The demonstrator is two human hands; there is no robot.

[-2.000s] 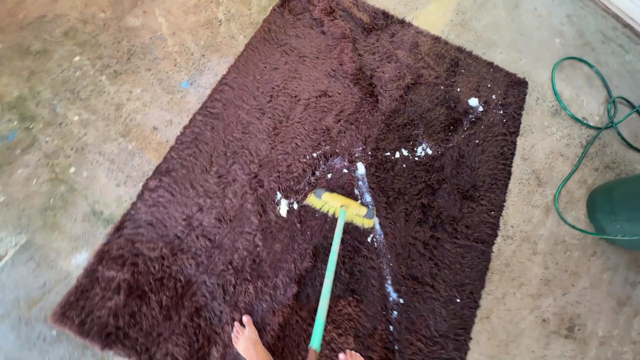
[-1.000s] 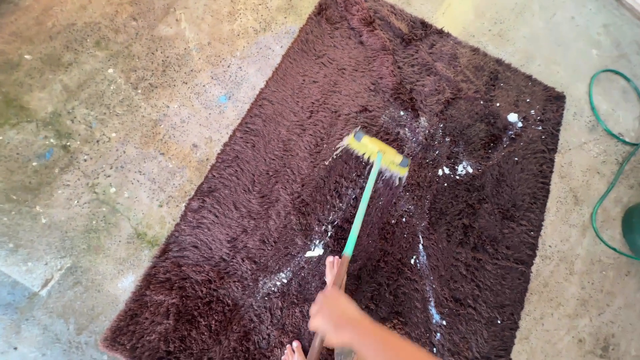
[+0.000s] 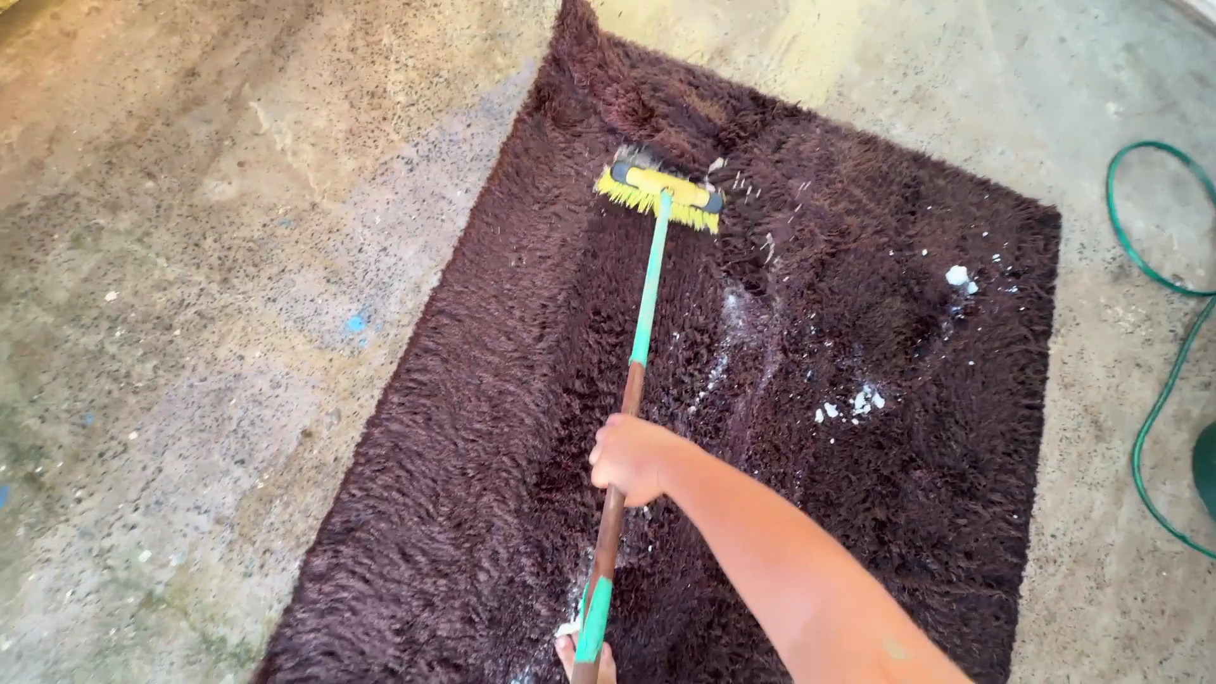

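My right hand (image 3: pixel 632 461) is closed around the brown middle part of a long broom handle, with the forearm reaching in from the lower right. The handle (image 3: pixel 650 294) is mint green above and below the brown part. Its yellow-bristled broom head (image 3: pixel 665 190), with grey ends, rests on a dark brown shaggy rug (image 3: pixel 465 408) near the rug's upper part. White crumbs (image 3: pixel 866 401) and a larger white lump (image 3: pixel 958 277) lie on the rug to the right of the broom. White powder streaks mark the pile below the head. My left hand is not in view.
Bare toes (image 3: pixel 567 654) show beside the handle at the bottom edge, near a white piece. Speckled concrete floor (image 3: pixel 190 380) surrounds the rug. A green hose (image 3: pixel 1145 446) loops at the right, beside a partly visible dark green object (image 3: pixel 1206 470).
The broom head has moved up the rug, away from me. My right hand, unseen two seconds ago, came into view on the handle and is now farther up the picture.
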